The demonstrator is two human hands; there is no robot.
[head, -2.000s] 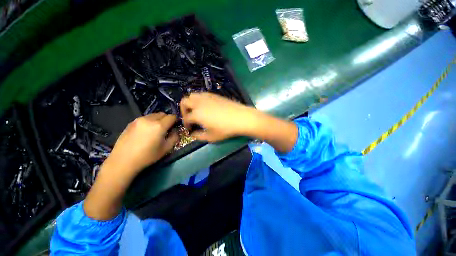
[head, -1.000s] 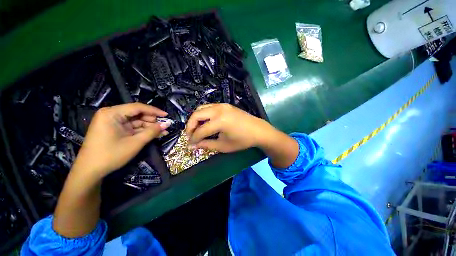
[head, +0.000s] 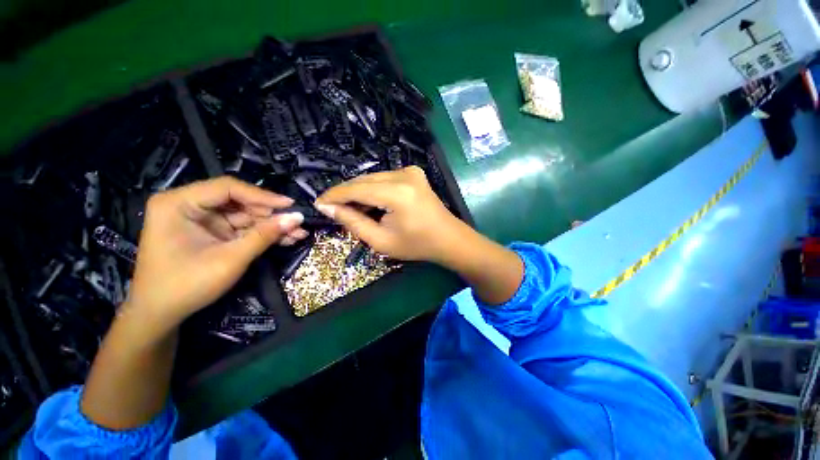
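My left hand holds a narrow black plastic part between thumb and fingers, above the divided black parts tray. My right hand pinches at the other end of the same part; whether it also holds a small metal fitting cannot be told. A glittering heap of gold and pinkish metal fittings lies in the near corner of the tray's right compartment, just below the hands. Many loose black plastic parts are piled behind the hands, and more lie in the left compartment.
On the green bench mat lie a labelled zip bag and a zip bag of small parts. A large white cylinder with a black arrow lies at the back right. Blue floor with yellow tape and a white frame show at right.
My right hand has moved up from the heap of fittings to the part in my left hand. The heap is more exposed. The camera view has shifted slightly.
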